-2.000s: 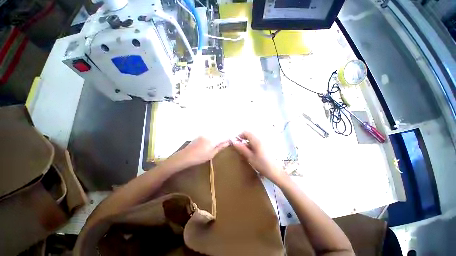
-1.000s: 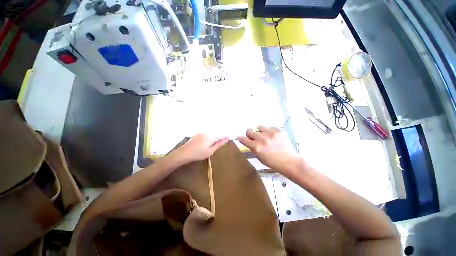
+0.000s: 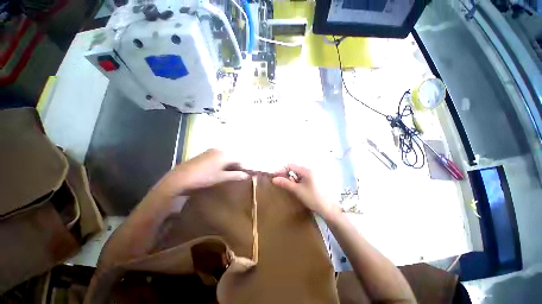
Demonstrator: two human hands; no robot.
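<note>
A large brown bag body (image 3: 291, 237) lies over the table's front edge and my lap. A narrow tan binding tape (image 3: 255, 219) runs down from its top edge. My left hand (image 3: 211, 169) holds that edge left of the tape, thumb towards me. My right hand (image 3: 299, 184) pinches the edge right of the tape; something small and whitish shows at its fingers. A reddish-brown strip of the edge shows between the hands. A dark opening with a darker brown patch (image 3: 209, 256) lies below left.
The white sewing machine head (image 3: 169, 65) stands at upper left, beside the bright clamp plate (image 3: 238, 133). At right lie a slim metal tool (image 3: 381, 155), a black cable (image 3: 409, 139), a red-handled screwdriver (image 3: 448, 166) and a tape roll (image 3: 429, 94). Brown bag bodies (image 3: 30, 172) are at left.
My right hand has drawn back closer to the edge and pinches it again. My left hand has shifted left and grips with its thumb towards me. The view has shifted slightly.
</note>
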